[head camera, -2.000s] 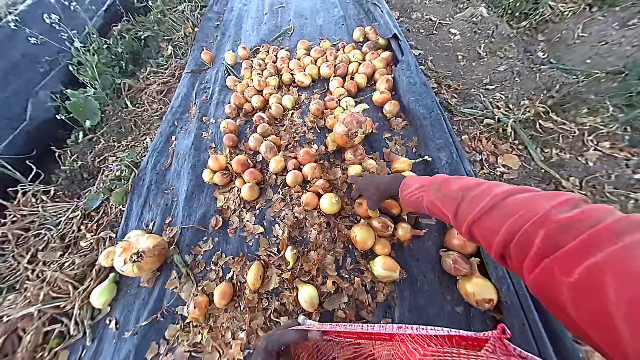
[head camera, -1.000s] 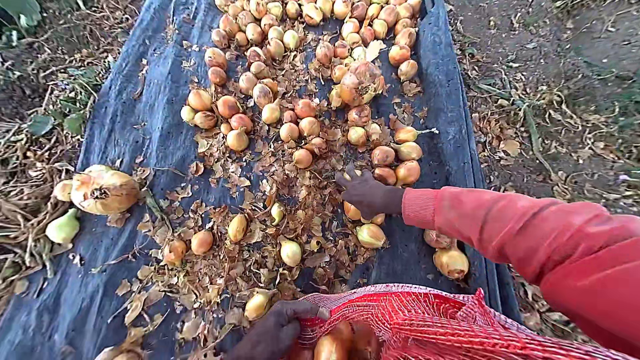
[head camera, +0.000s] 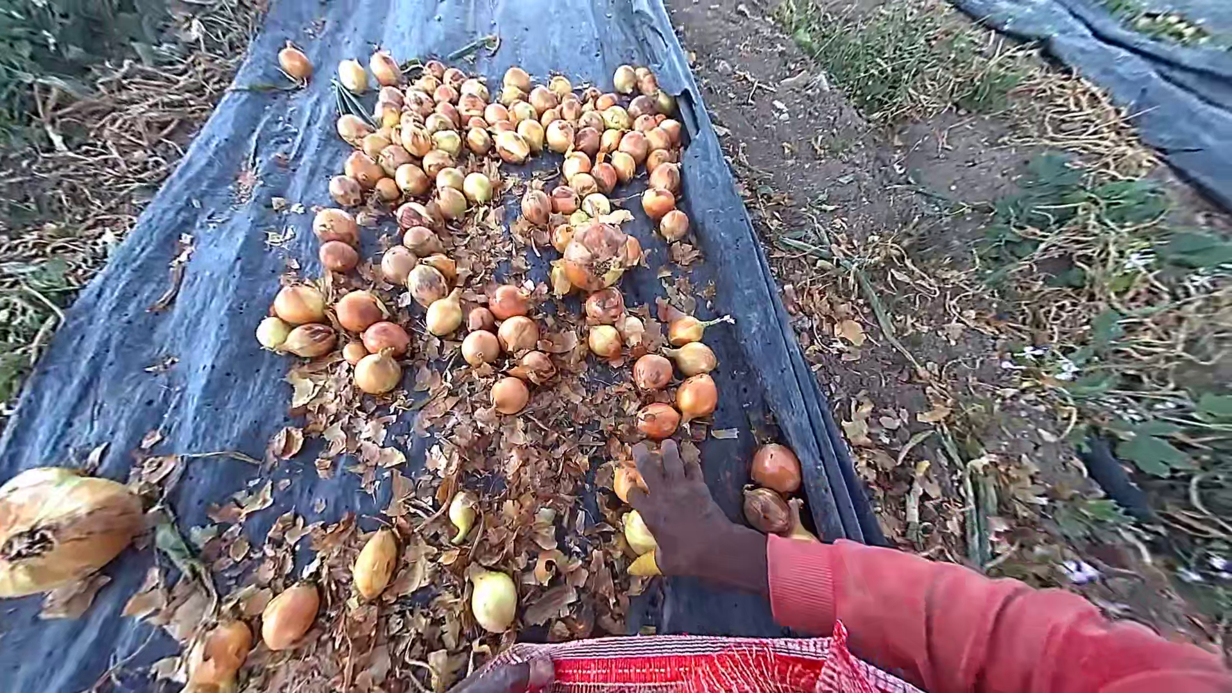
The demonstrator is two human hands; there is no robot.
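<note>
My right hand [head camera: 683,515], in a red sleeve, lies spread over a few onions [head camera: 637,531] on the dark ground sheet, its fingers apart; whether the palm grips one is hidden. At the bottom edge my left hand [head camera: 510,677] is partly in view, at the left end of the rim of a red mesh bag [head camera: 693,650]. Its fingers are mostly cut off by the frame. Just ahead of my right fingertips lies a reddish onion [head camera: 658,421]. Many more onions [head camera: 518,334] lie further up the sheet among dry skins.
The dark woven ground sheet [head camera: 192,318] has a folded right edge [head camera: 770,318]. Dry onion skins [head camera: 433,462] are scattered on it. A large onion [head camera: 63,529] lies at the left, and two reddish onions [head camera: 776,469] by the right fold. Soil and weeds flank the sheet.
One second ago onions showed inside the mesh bag and more of my left hand was visible. Now only the bag's rim area shows. The view has tilted up.
</note>
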